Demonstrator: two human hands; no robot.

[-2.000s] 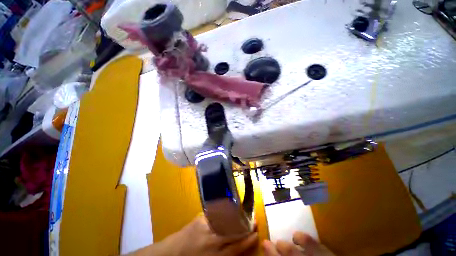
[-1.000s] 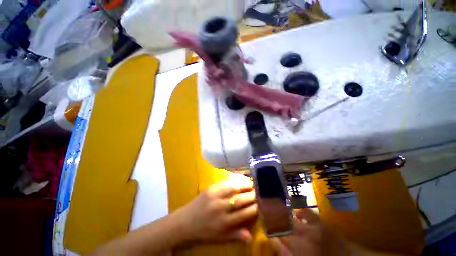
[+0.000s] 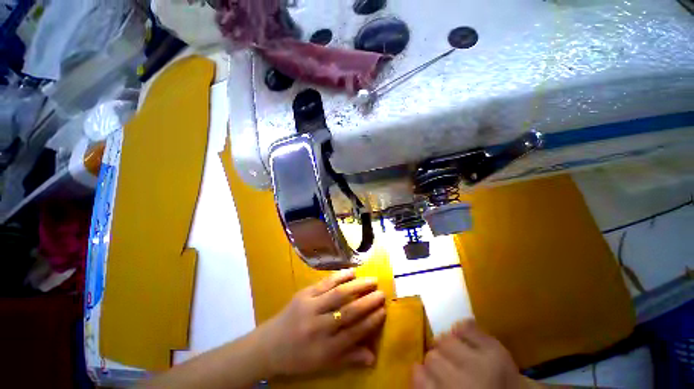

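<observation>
The yellow workpiece (image 3: 270, 254) lies left of the needle area and runs under the chrome guard (image 3: 304, 199). A narrow yellow piece (image 3: 405, 327) lies on it near the front. My left hand (image 3: 327, 323) rests flat on the workpiece, fingers apart, with a ring on one finger. My right hand (image 3: 468, 361) is at the bottom edge, fingers curled at the narrow piece's right side; its lower part is cut off, and whether it pinches the cloth is hidden. The grey block and springs (image 3: 449, 216) sit above the bright needle plate (image 3: 435, 292).
A long yellow panel (image 3: 156, 220) lies on the left of the white table (image 3: 221, 304). Another yellow panel (image 3: 544, 273) lies right of the needle. The white machine head (image 3: 487, 83) carries a pink rag (image 3: 323, 64). Plastic-wrapped items (image 3: 84, 57) are at upper left.
The view has shifted, so the machine head sits higher and further left. The narrow piece's end now shows between my hands. My right hand shows more clearly, to the right of the narrow piece.
</observation>
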